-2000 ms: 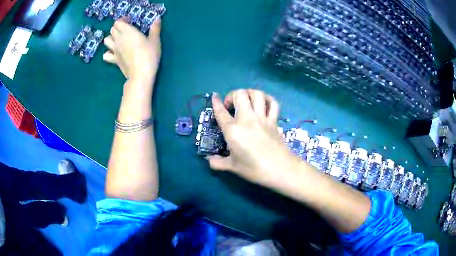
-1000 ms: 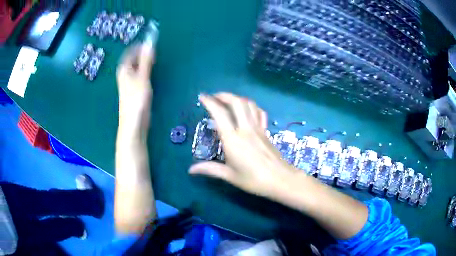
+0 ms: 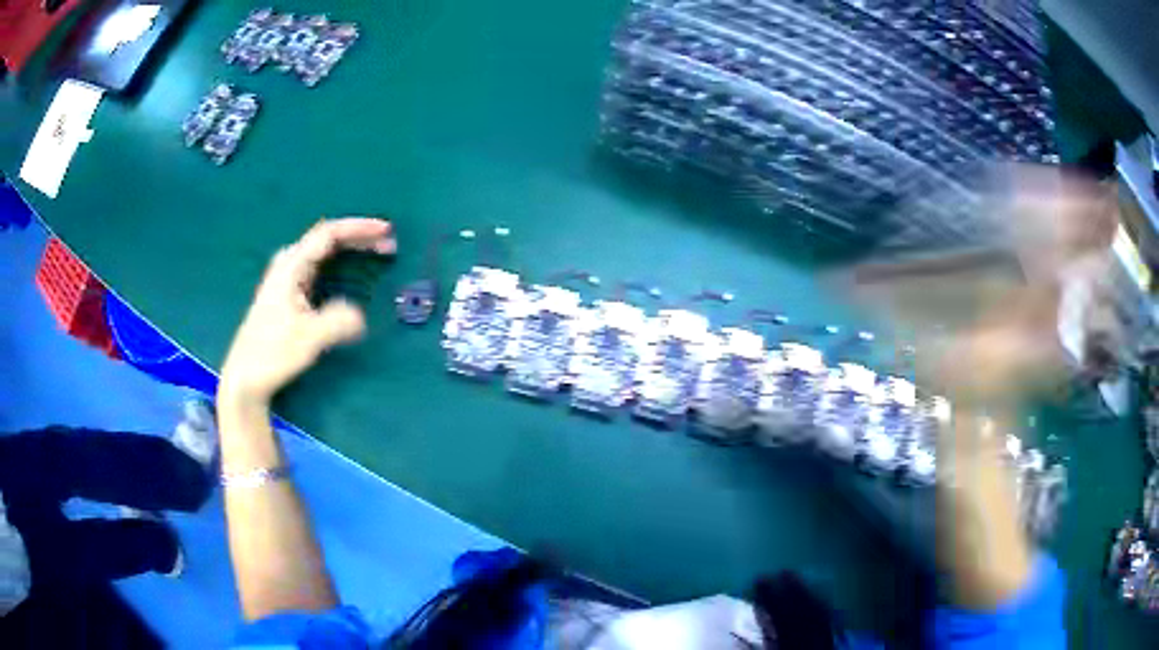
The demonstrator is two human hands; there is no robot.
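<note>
My left hand (image 3: 299,305) is open and empty over the mat, its thumb and fingers curved apart just left of a wired module (image 3: 414,302). The module is a small dark rounded square with a thin lead. A long row of silvery circuit board assemblies (image 3: 606,356) runs from beside the module to the lower right, with thin leads and pale plugs above it. My right hand (image 3: 1004,292) is strongly blurred over the right end of the row, near the feeder; whether it holds anything cannot be told. It hides part of the row.
A stack of clear blister trays (image 3: 826,102) stands at the back right. Two short groups of boards (image 3: 290,45) lie at the upper left, near a smartphone (image 3: 121,38) and a white paper (image 3: 61,137). Loose assemblies (image 3: 1135,565) lie at the right edge. A red bin (image 3: 70,286) is below the left edge.
My left hand has come down from the upper left boards to beside the module. My right hand has left the near end of the row and moved far right, uncovering the assemblies there.
</note>
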